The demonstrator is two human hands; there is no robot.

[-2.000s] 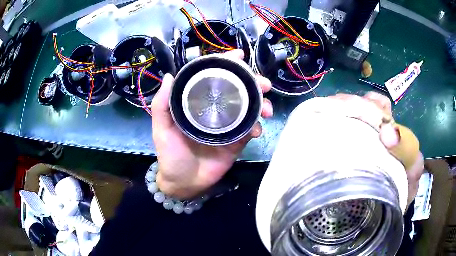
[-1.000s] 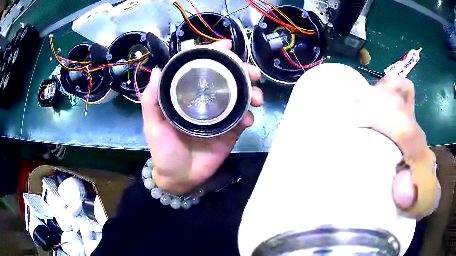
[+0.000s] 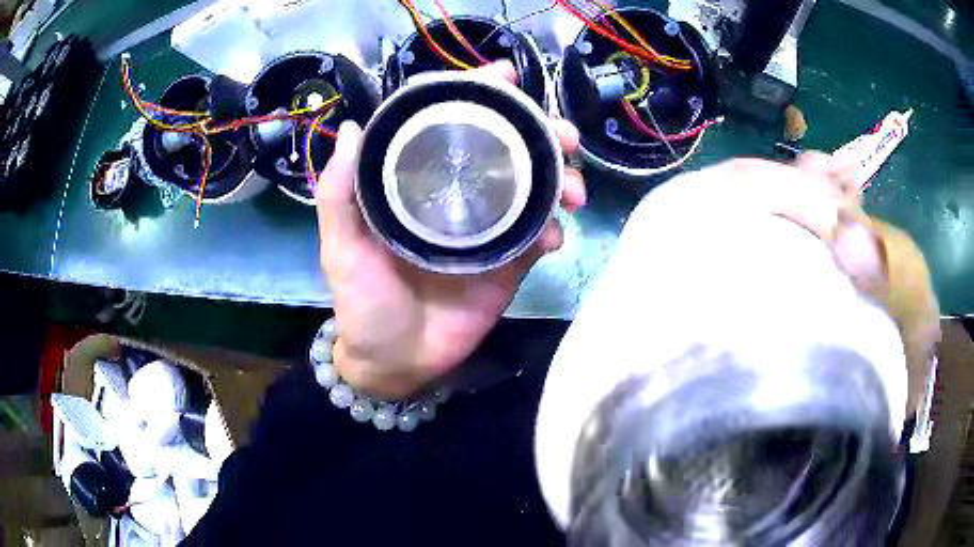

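My left hand, with a beaded bracelet at the wrist, holds the flask lid from below, its steel inside and black ring facing me. My right hand grips the side of the large white vacuum flask. The flask is tilted with its steel mouth towards me at the lower right; the mouth is blurred, and the inside is hard to make out. The flask and lid are apart. Part of my right hand is hidden behind the flask.
Behind, on the green bench, stand several camera housings with coloured wires. A glue tube lies at the right, near a black upright device. A carton of white and black cameras is at the lower left.
Over the last two seconds the flask tipped upright, hiding its inside, then tilted its mouth back towards me. The lid moved slightly left, then back right, and is now a little higher in view.
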